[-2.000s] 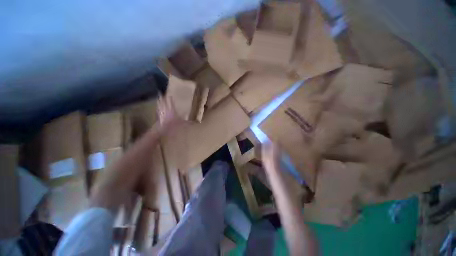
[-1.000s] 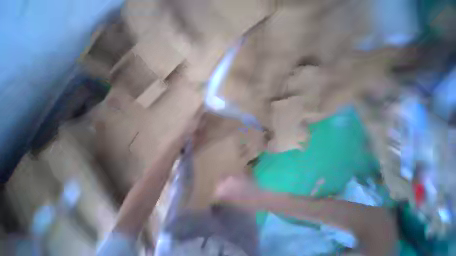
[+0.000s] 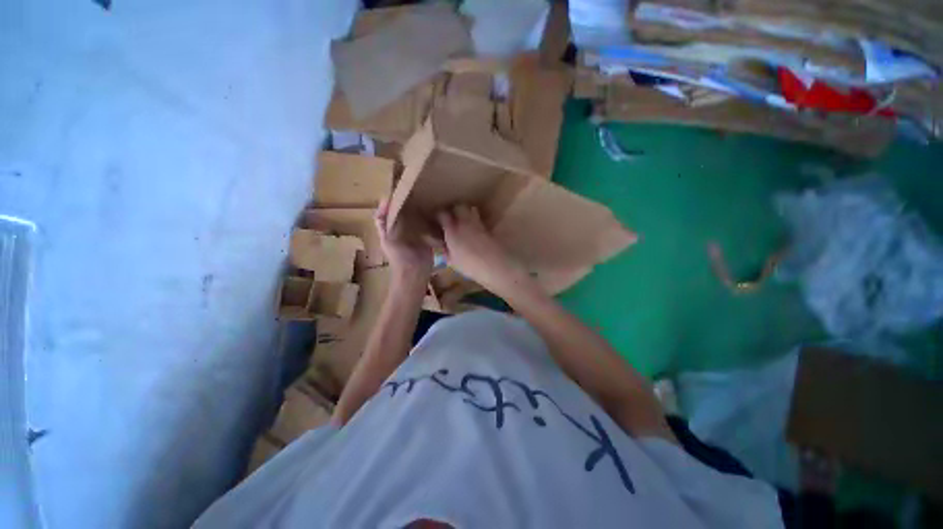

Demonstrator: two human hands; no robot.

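Observation:
A brown carton (image 3: 465, 170) is held up in front of me, partly opened, with one wide flap spread to the right over the green floor. My left hand (image 3: 405, 243) grips its left edge, fingers on the outside of the panel. My right hand (image 3: 467, 240) is inside the carton near its lower fold, fingers bent against the cardboard. Whether the right fingers pinch the board is hard to tell.
Loose cartons and flattened cardboard (image 3: 403, 88) lie along the pale wall (image 3: 155, 207). A layered stack (image 3: 724, 109) with red and blue edges stands at the upper right. Crumpled clear plastic (image 3: 879, 258) and a brown box (image 3: 869, 413) are on the right, on the green floor (image 3: 662, 186).
The view has turned, bringing the wall to the left and the layered stack to the upper right. Both hands are now together at a raised, partly opened carton; earlier they were apart over the pile.

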